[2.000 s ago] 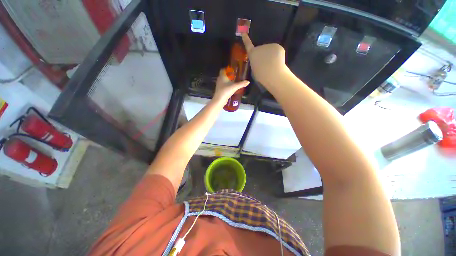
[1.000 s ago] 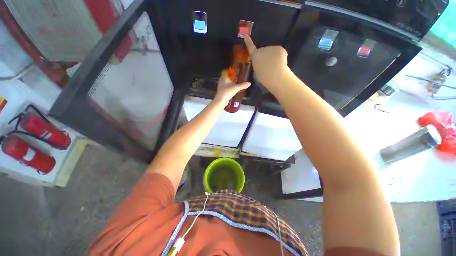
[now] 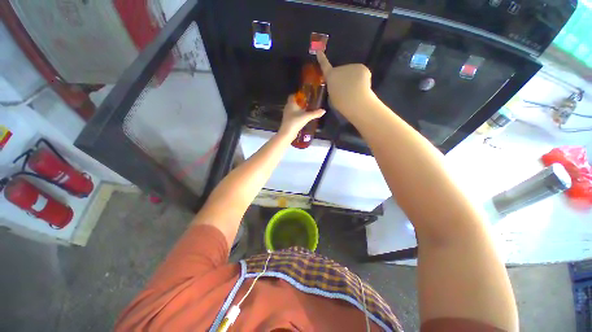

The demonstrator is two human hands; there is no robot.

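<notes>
My left hand (image 3: 297, 118) is wrapped around an orange-red water bottle (image 3: 309, 97) and holds it upright below the lit squares of the black water dispenser (image 3: 279, 71). A small bright orange part shows beside the bottle at my fingers. The bottle's top and the tap are hard to make out against the black front. My right hand (image 3: 348, 84) has its index finger stretched out to the lower edge of a red-lit square (image 3: 318, 44). Its other fingers are curled, and the inside of that hand is hidden.
A lime-green bucket (image 3: 291, 232) stands on the floor below the dispenser. A black-framed door (image 3: 149, 117) stands open at the left. Red fire extinguishers (image 3: 40, 202) are beyond it. A steel flask (image 3: 531, 189) and a red bag (image 3: 571, 170) are on the white side counter.
The camera view has shifted slightly, so the dispenser front sits a little lower in the picture. Both hands keep the same pose at the bottle and the red-lit square.
</notes>
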